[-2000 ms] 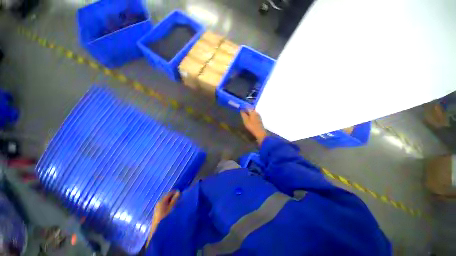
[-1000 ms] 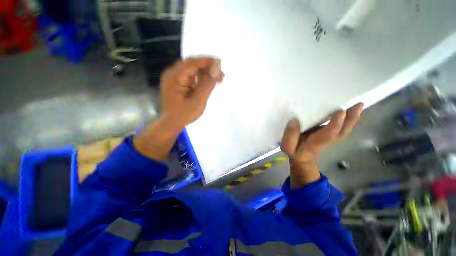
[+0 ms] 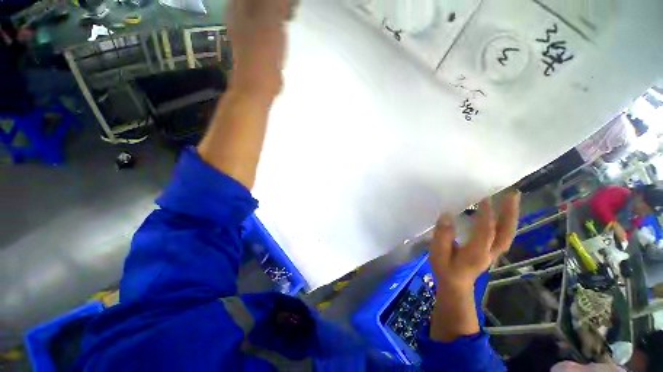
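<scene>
A very large white board (image 3: 363, 138) fills the upper middle, with dark handwriting and rounded raised marks on its face. My left hand (image 3: 258, 51) is at the board's left edge, blurred and cut off by the top of the picture; its fingertips and hold are hidden. My right hand (image 3: 469, 251) is at the board's near lower edge, fingers spread and tips at or just short of the edge; contact is unclear. A blue bin (image 3: 382, 294) below holds several small black and silver assemblies (image 3: 413, 312).
Another blue bin (image 3: 272, 251) is partly under the board's left corner, and one (image 3: 62, 330) stands lower left. A metal-frame bench (image 3: 102, 43) and blue stool (image 3: 36, 134) are upper left. At right are a cluttered bench (image 3: 600, 290) and a person in red (image 3: 607, 207).
The view has shifted and more of the board's marked face shows. My left hand has moved up along the board's left side. My right hand's fingers have spread; the bin of assemblies has come into view.
</scene>
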